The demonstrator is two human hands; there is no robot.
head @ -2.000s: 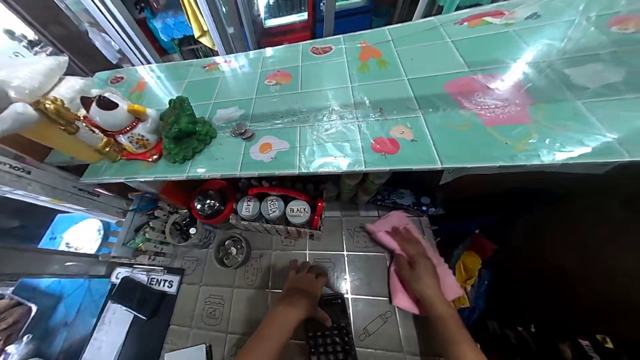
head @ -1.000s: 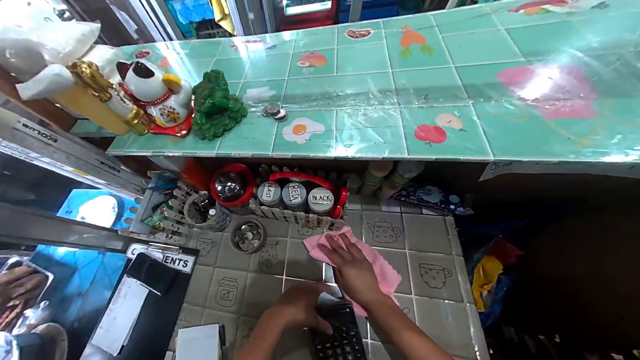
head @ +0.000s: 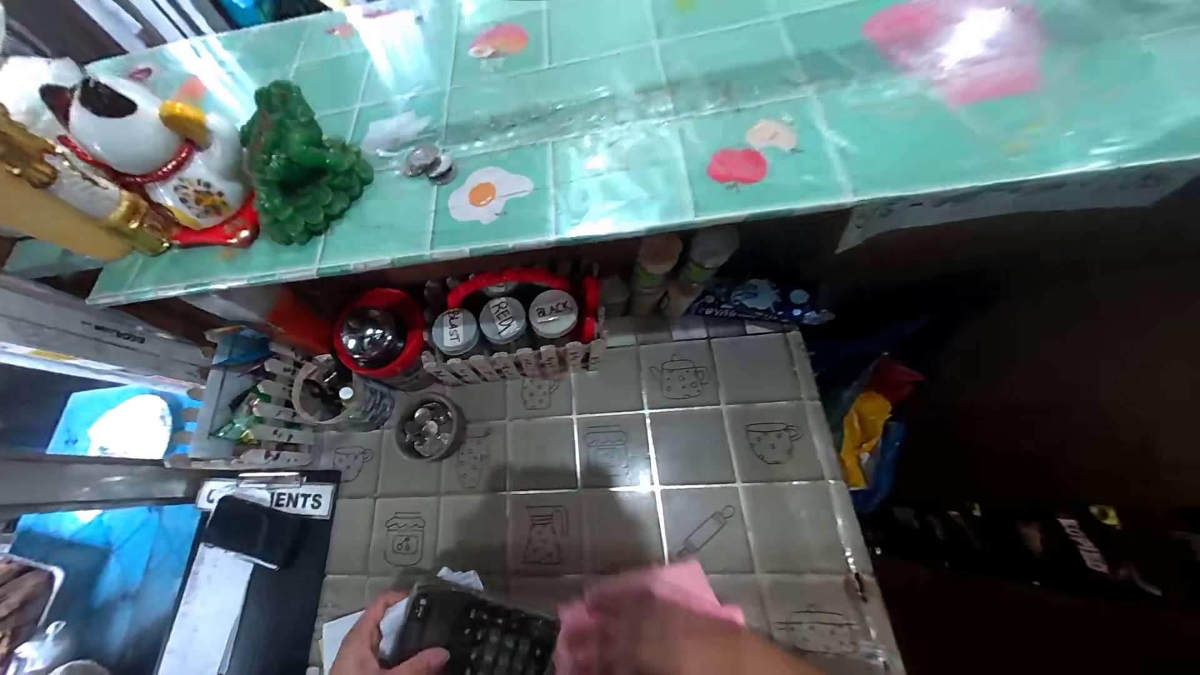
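Observation:
Near the bottom of the head view, my left hand (head: 389,642) grips the left end of a black calculator (head: 478,628), its thumb over the front. Just right of it, my right hand (head: 670,633) is blurred and presses on a pink cloth (head: 694,586), which touches or nearly touches the calculator's right edge. Both are over a grey tiled counter (head: 694,450) with drawn kitchen motifs. White paper (head: 342,637) lies beside and partly behind my left hand.
A bowl of coins (head: 430,427), a fenced basket of lidded jars (head: 502,321) and a red-rimmed container (head: 373,337) stand at the back. At left lies a clipboard (head: 291,572) with a black phone or wallet (head: 253,531). Above is a green tiled ledge (head: 619,178) with figurines (head: 300,169).
The calculator, flat on the counter before, is now tilted in my left hand. My right hand has brought the pink cloth from the counter's middle down beside it. The view has moved closer.

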